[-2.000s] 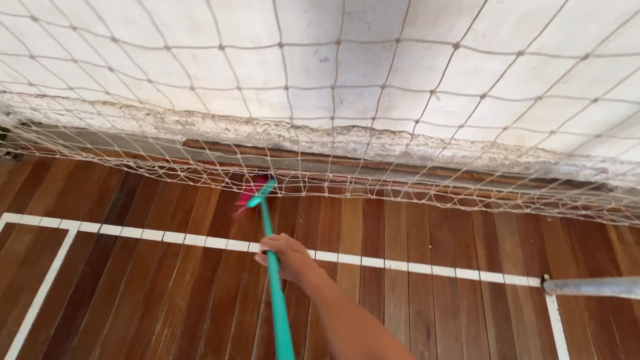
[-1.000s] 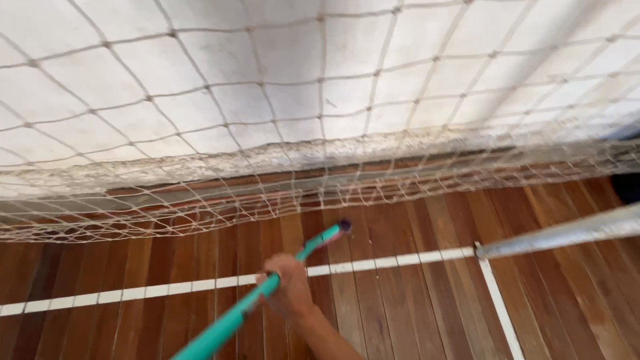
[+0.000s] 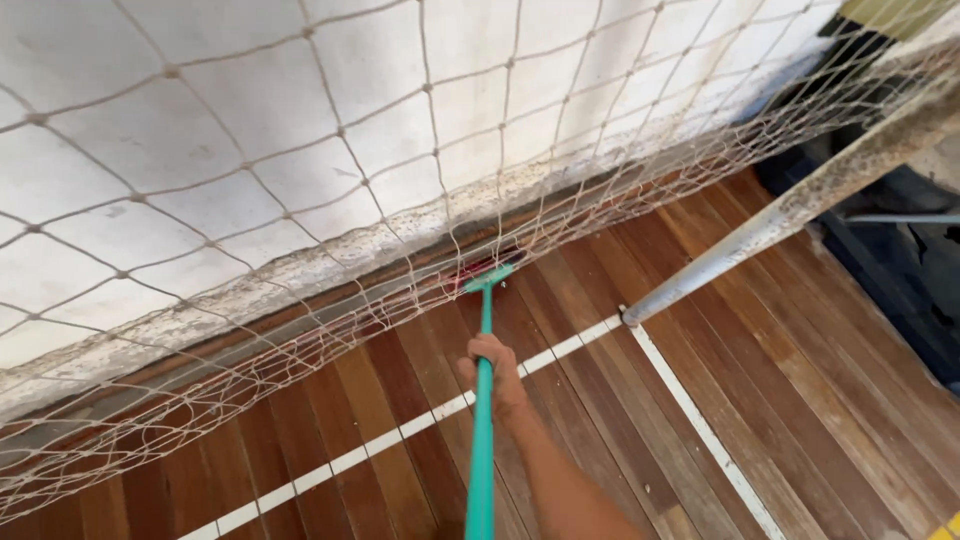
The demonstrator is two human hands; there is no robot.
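My right hand [image 3: 495, 369] is closed around the green handle [image 3: 481, 450] of a broom, its arm coming in from the lower right. The broom's green head [image 3: 487, 279], with dark red bristles [image 3: 480, 266], rests on the wooden floor at the foot of the wall, against the lower edge of the goal net [image 3: 427, 296]. Some net cords cross over the bristles. My left hand is out of view.
A worn metal goalpost [image 3: 705, 274] stands on the right, its foot at the corner of white floor lines [image 3: 442, 409]. The net hangs before a white wall [image 3: 285, 135] with a crumbling base. Dark blue objects [image 3: 885, 285] lie beyond the post.
The view has shifted right along the wall. The broom head, which a second ago was out on the boards away from the net, is now against the net's lower edge. My right hand still holds the handle.
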